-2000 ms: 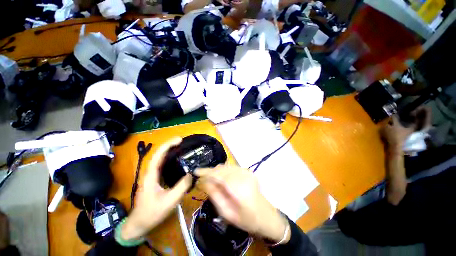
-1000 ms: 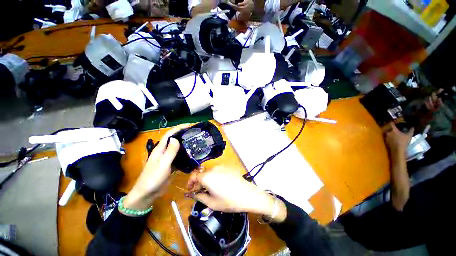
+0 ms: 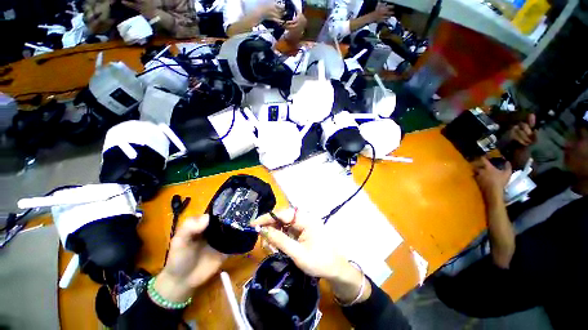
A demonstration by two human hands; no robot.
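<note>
My left hand (image 3: pixel 193 256), with a green bead bracelet, holds the black camera head shell (image 3: pixel 223 240) by its lower left side. The shell's open side faces up and shows the circuit board (image 3: pixel 238 205). My right hand (image 3: pixel 302 245) is at the shell's right edge, thumb and fingertips pinched together by the board. A small pale end shows at the fingertips; it is too small to name surely. The camera base housing (image 3: pixel 254 308), with a black round open interior, stands below my right hand at the bottom of the view, its white antenna (image 3: pixel 230 298) on its left.
White-and-black cameras (image 3: pixel 97 222) stand at the left, and more (image 3: pixel 278 140) are piled along the green strip. Paper sheets (image 3: pixel 351 216) lie right of the shell. A black cable plug (image 3: pixel 178 205) lies left. Another worker (image 3: pixel 516 258) sits at the right.
The shell is now tilted differently, its board facing more upward. My right hand has moved up from over the base housing to the shell's edge. The whole view has shifted slightly.
</note>
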